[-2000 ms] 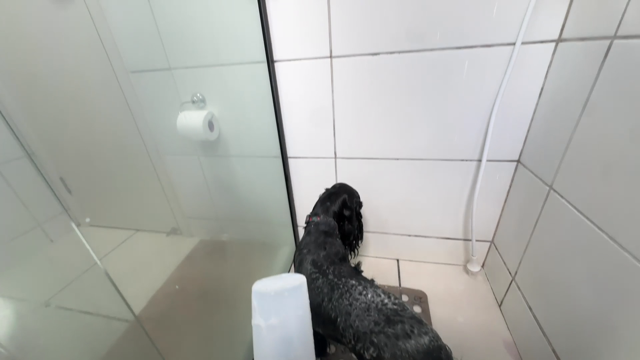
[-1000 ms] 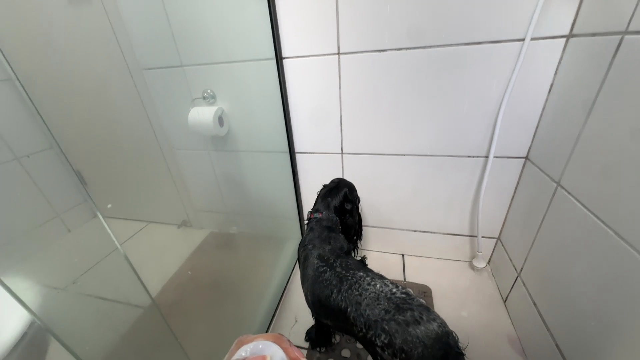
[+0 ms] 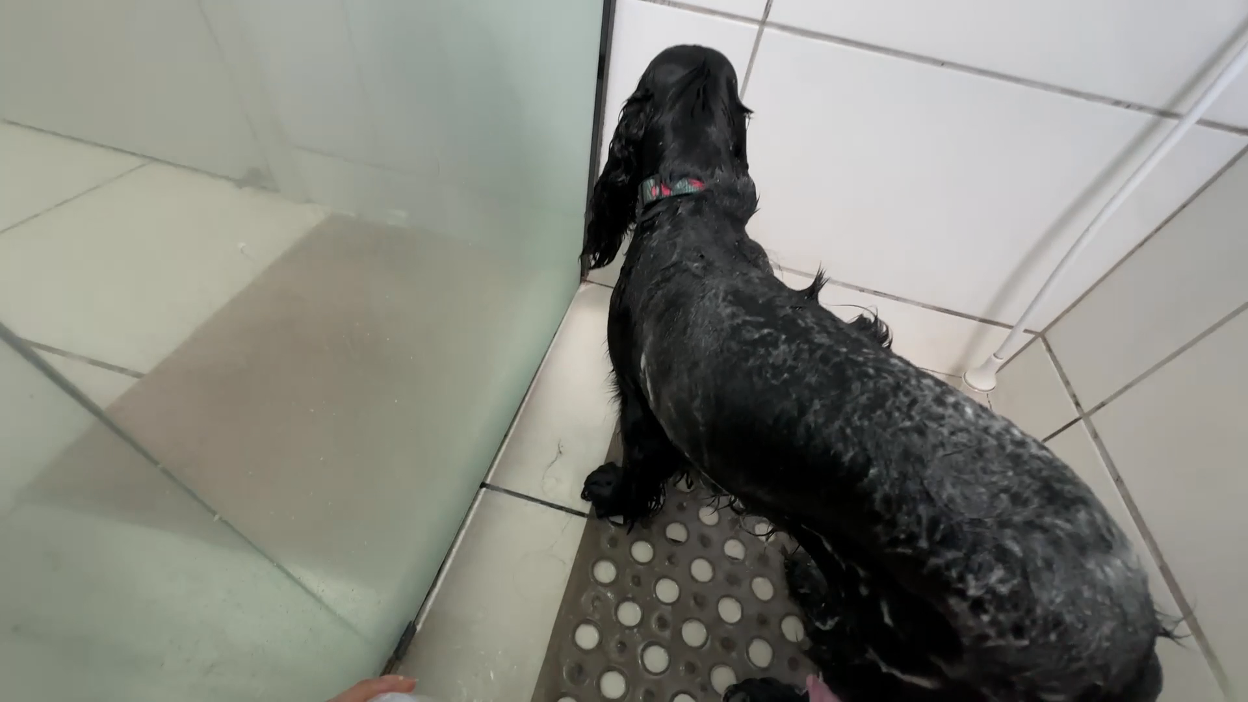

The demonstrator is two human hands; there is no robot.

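Note:
My left hand [image 3: 369,690] shows only as a bit of finger at the bottom edge, left of the middle, against the edge of a whitish container [image 3: 395,697]; the rest is cut off. A wet black dog [image 3: 838,390] with whitish lather on its back stands facing away, its head near the tiled wall. It wears a patterned collar [image 3: 673,189]. Its front paw is by the edge of a brown rubber bath mat with holes [image 3: 682,595]. A small pink shape shows at the bottom beside the dog's hind paw; what it is, I cannot tell. My right hand is not identifiable.
A glass shower panel [image 3: 468,244] rises on the left, with a brownish mat [image 3: 283,390] visible through it. White tiled walls [image 3: 936,166] meet at the right, where a white pipe [image 3: 1121,205] runs down near the corner.
The view has tilted down and come closer to the dog. The white container, plain at the bottom two seconds ago and in a hand one second ago, now shows only its edge.

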